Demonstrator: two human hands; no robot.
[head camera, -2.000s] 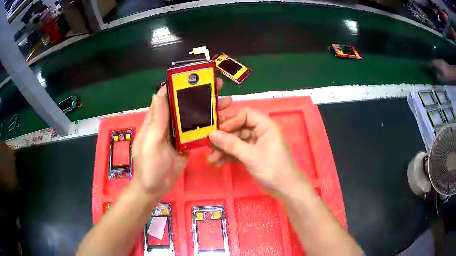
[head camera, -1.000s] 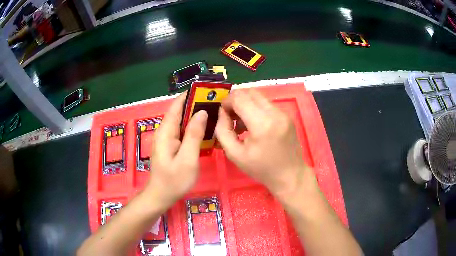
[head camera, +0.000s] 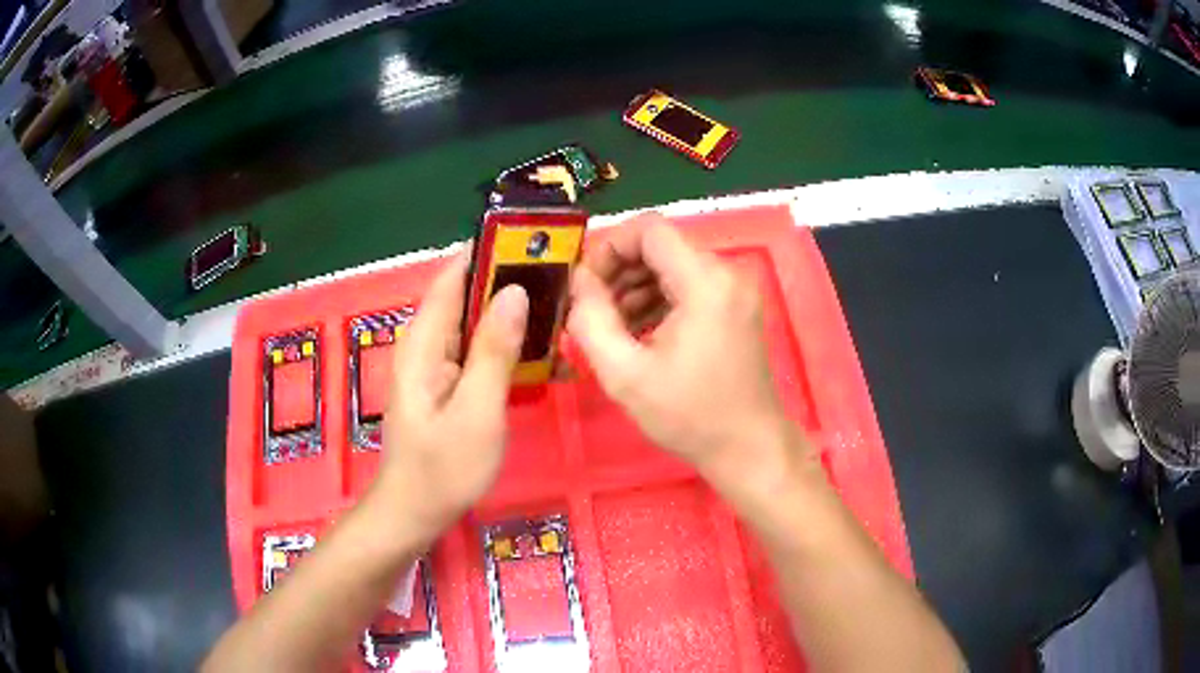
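A covered unit, yellow with a red edge and a dark window, is held upright over the foam tray. A pale yellow tab shows at its top end. My left hand is shut on the unit from the left, its thumb on the window. My right hand is at the unit's right edge with fingers curled; whether it grips the edge is hidden. Covers lie in several tray pockets, partly hidden by my left hand and forearm. A white slip lies in one cover.
On the green belt lie a covered unit, another at the right, and board-and-screen units, one at the left and one behind the held unit. Thin frames and a desk fan stand at the right.
Units on the belt have moved right. The held unit is partly covered by my left thumb, which has come onto its window. My right hand has moved up along its right edge.
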